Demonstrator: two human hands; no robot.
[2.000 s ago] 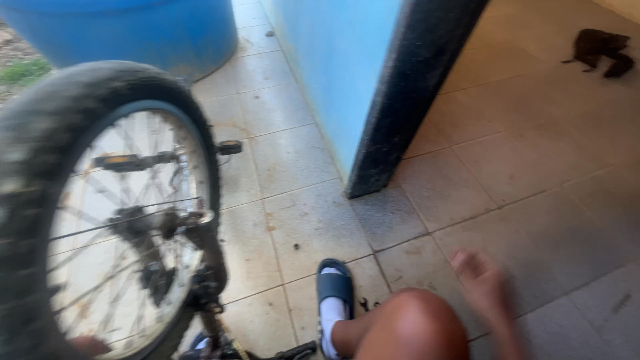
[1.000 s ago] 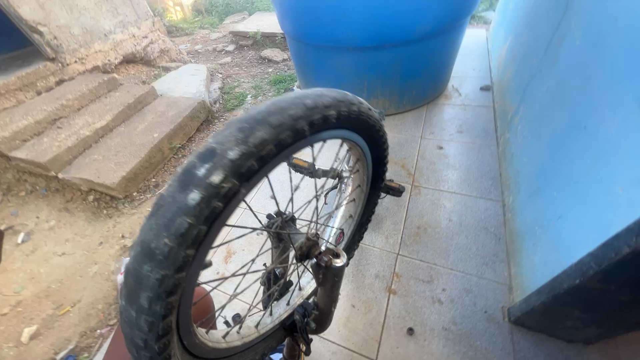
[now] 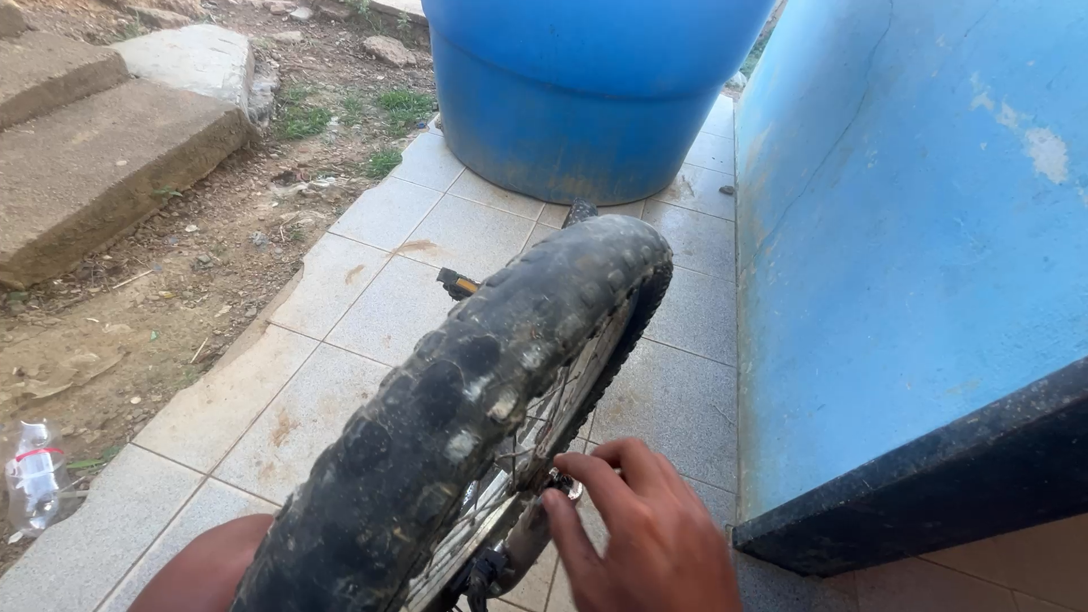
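Observation:
A bicycle wheel with a worn, knobby black tyre (image 3: 476, 382) stands upright in front of me, its tread facing up toward the camera. My right hand (image 3: 646, 527) is at the right side of the wheel, thumb and index finger at the axle end by the hub, beside a metal frame or fork tube (image 3: 529, 544). Whether the fingers grip a part there cannot be told. Spokes show between rim and hub. A pedal (image 3: 459, 284) with an orange reflector sticks out beyond the tyre's left side. My left hand is out of sight.
A large blue plastic tank (image 3: 578, 102) stands on the tiled floor (image 3: 289, 425) beyond the wheel. To the right rises a light blue wall (image 3: 901, 238) with a black base (image 3: 918, 476). Concrete steps (image 3: 110, 161), dirt and a clear plastic bottle (image 3: 36, 476) lie left. My knee (image 3: 204, 565) is low left.
My right hand has come to the hub area, where no hand showed one second ago. The wheel now appears more edge-on, tread toward me. The view has shifted.

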